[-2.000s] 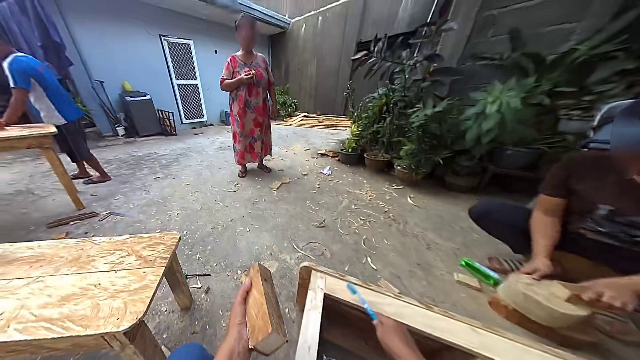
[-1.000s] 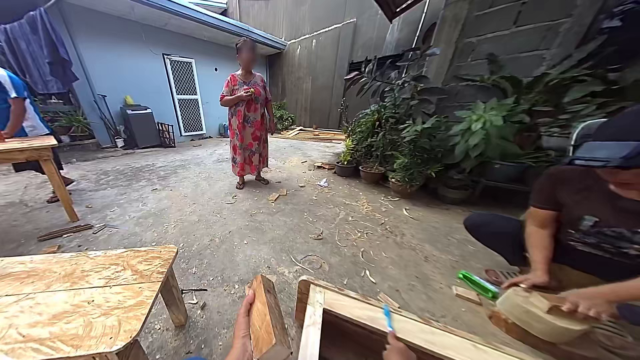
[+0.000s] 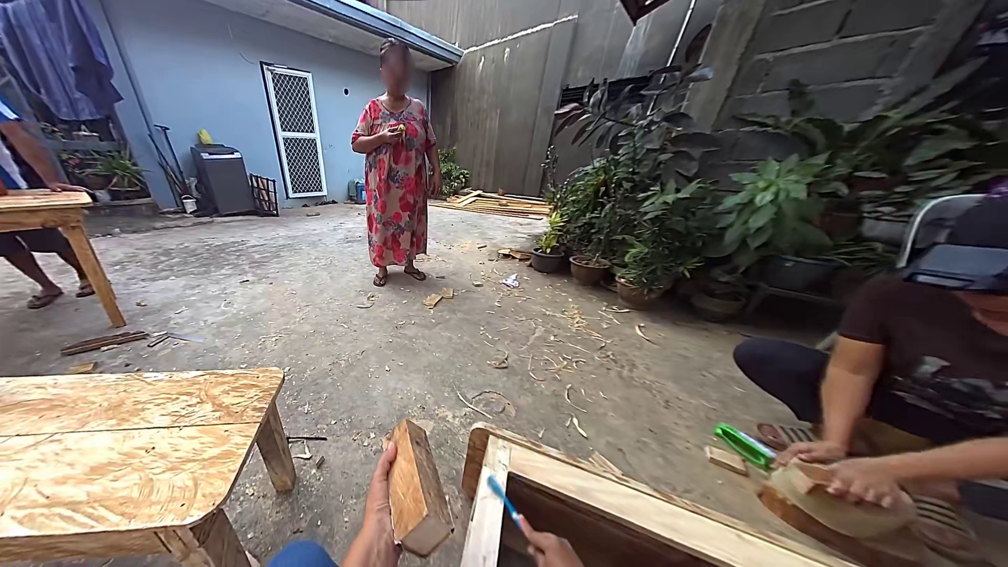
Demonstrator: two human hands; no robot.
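A rectangular wooden block [image 3: 419, 492] is gripped in my left hand [image 3: 379, 504], tilted, with its end face toward me. My right hand [image 3: 551, 546] holds a blue toothbrush [image 3: 505, 501], its bristle head pointing up and left above a pale wooden rail. Under my right hand is a wooden frame [image 3: 614, 492] with a dark recess inside, which looks like an upturned table or box. The block is just left of the frame's corner.
A low wooden table [image 3: 134, 441] stands at left. At right a seated person [image 3: 906, 378] handles a rounded wooden piece [image 3: 843, 504] beside a green-handled brush [image 3: 744, 446]. A standing person [image 3: 398, 181] is ahead. Wood shavings [image 3: 551, 354] litter the concrete; potted plants [image 3: 646, 268] line the wall.
The standing person stays in place. My hands still hold the block and the toothbrush; the toothbrush head has shifted against the frame toward its left corner.
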